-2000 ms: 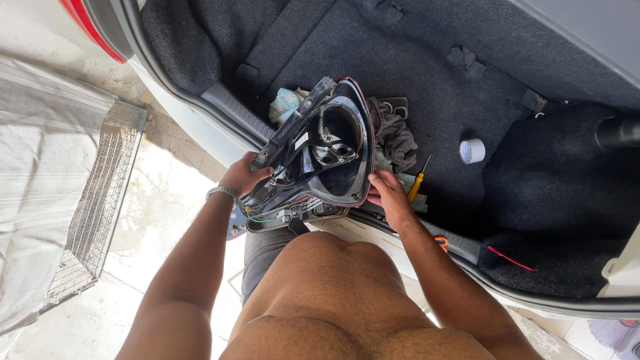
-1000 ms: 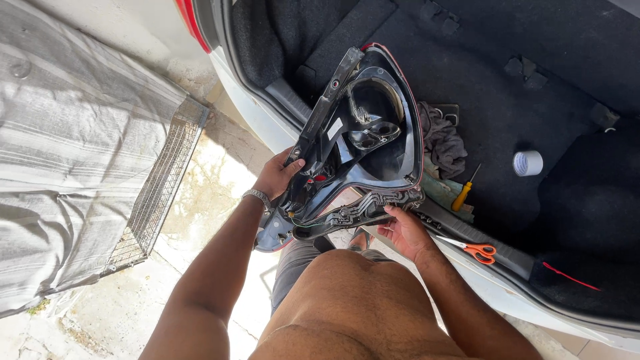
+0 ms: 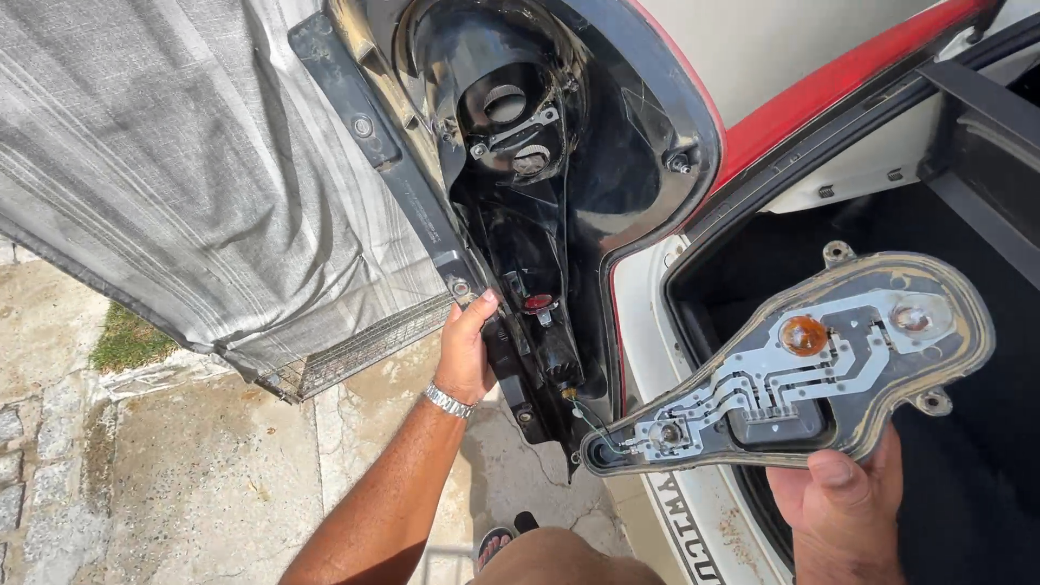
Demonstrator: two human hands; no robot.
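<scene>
My left hand, with a metal watch on its wrist, grips the edge of a car tail light housing, whose black open back faces me. In my right hand is the bulb holder plate, its metal tracks facing up. It carries an amber bulb and clear bulbs, one at the wide end and one near the narrow tip. A thin green wire runs from the plate's tip to the lower part of the housing.
At the right is the open trunk of a white car, with its bumper edge and a red tail light part. A grey cloth covers a wire cage at the left. Below are paving and a sandalled foot.
The bulb holder plate, earlier against the housing, is now apart from it in my right hand. The housing has moved away from above the trunk edge. The view has shifted strongly.
</scene>
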